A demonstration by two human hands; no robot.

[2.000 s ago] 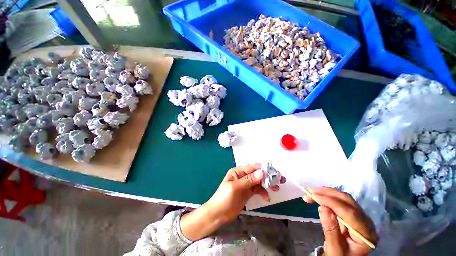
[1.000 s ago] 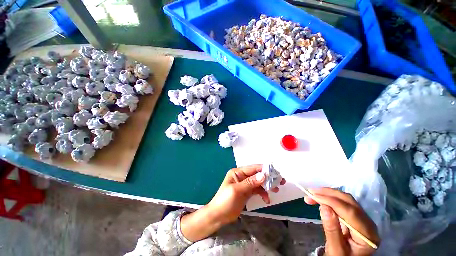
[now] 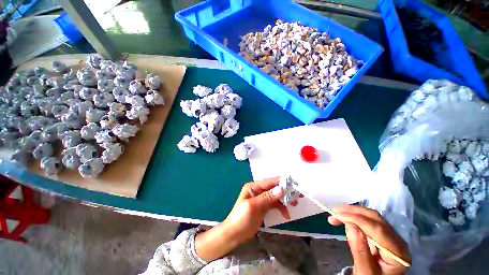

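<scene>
My left hand [image 3: 252, 207] holds a knobbly white-grey resin body [image 3: 288, 190] between thumb and fingers, over the lower left part of the white paper sheet [image 3: 335, 137]. My right hand [image 3: 372, 236] holds a thin pale applicator stick [image 3: 317, 202] like a pen. The stick's tip is at the right side of the body; whether it touches is too small to tell. A bright red cap [image 3: 309, 154] lies on the paper. One loose body [image 3: 244, 151] lies at the paper's left edge.
A loose pile of bodies [image 3: 212, 115] lies on the green bench. A brown board [image 3: 153, 145] covered with bodies is at left. A blue bin [image 3: 279, 96] of small parts is behind the paper. A clear bag [image 3: 397, 161] of bodies is at right, with another blue bin [image 3: 410, 62] beyond.
The stick's tip has moved left and up to the held body. My left hand has turned the body slightly. The camera view has shifted a little.
</scene>
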